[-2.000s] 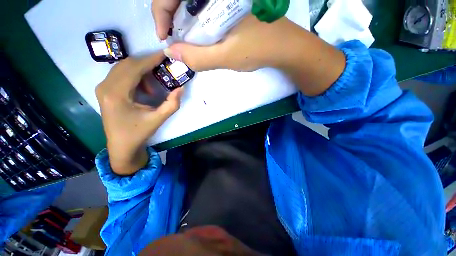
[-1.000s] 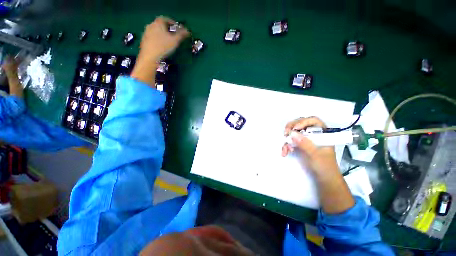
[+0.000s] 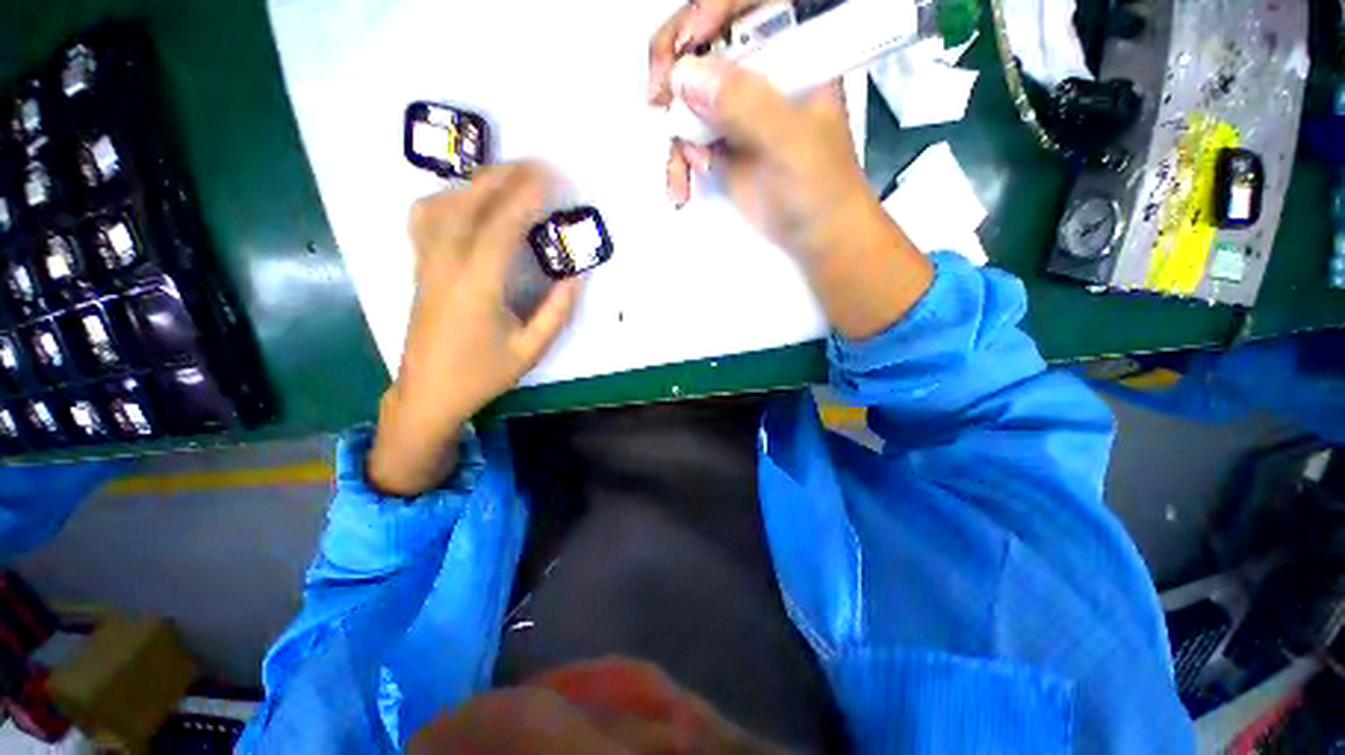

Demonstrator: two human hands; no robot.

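Note:
A black watch housing [image 3: 572,241] with a pale rectangle inside lies on the white paper sheet [image 3: 693,303]. My left hand [image 3: 487,273] is blurred around its left side, thumb and fingers apart; the housing looks sharp and not gripped. A second housing [image 3: 446,139], with gold marks, lies on the sheet beyond my left fingers. My right hand [image 3: 774,148] holds the dispensing syringe [image 3: 833,44] like a pen, raised to the right of both housings. Its needle tip is hidden or too small to see. The green adapter [image 3: 956,19] is cut by the top edge.
A black blister tray [image 3: 177,332] of housings stands at left. White paper scraps [image 3: 941,199] lie right of the sheet. At right is the grey dispenser [image 3: 1254,111] with a round gauge [image 3: 1089,229], yellow patch and a housing on top. A tan hose [image 3: 1018,89] runs beside it.
My left hand has come back from the row of housings at the far side to the sheet. A second housing now lies on the sheet. My right hand still holds the syringe. The view has shifted.

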